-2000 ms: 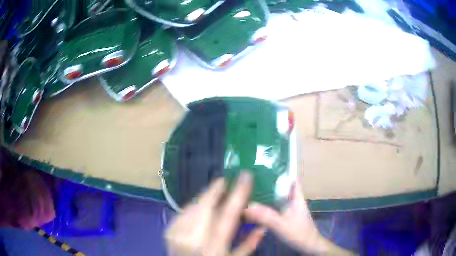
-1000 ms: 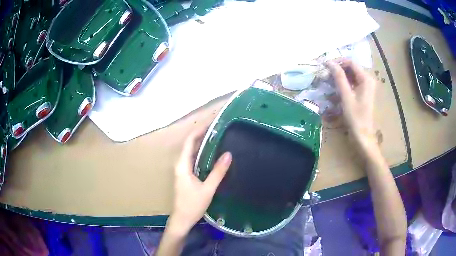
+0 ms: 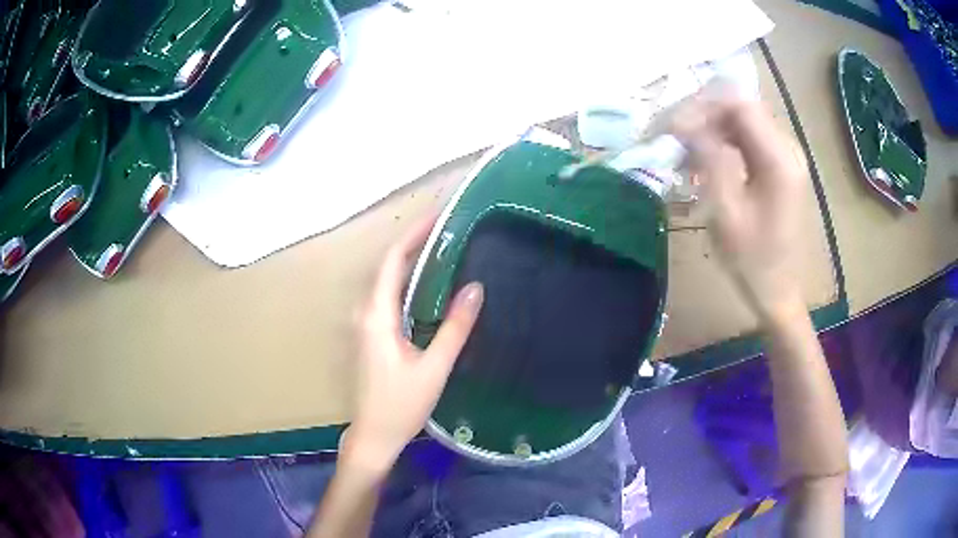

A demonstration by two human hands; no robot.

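Observation:
A glossy green car body shell (image 3: 546, 426) with a silver rim and a dark recess lies at the bench's front edge, its rear deck away from me. My left hand (image 3: 404, 347) grips its left side, thumb over the recess. My right hand (image 3: 741, 168), blurred, holds a thin pale glue stick (image 3: 620, 158) whose tip is over the rear deck at its far left part; whether it touches is unclear. The pale glue dish (image 3: 609, 126) stands just behind the shell, beside white crumpled tissue (image 3: 725, 79).
Green shells (image 3: 247, 100) are piled at the far left, partly on a white sheet (image 3: 420, 95). One more shell (image 3: 882, 131) lies at the right. The tan bench (image 3: 210, 347) has a dark green edge. A blue bin (image 3: 930, 63) shows at the far right corner.
The shell has been turned from its sideways position, recess now towards me. In the last second my right hand has come from the dish to over the rear deck with the stick.

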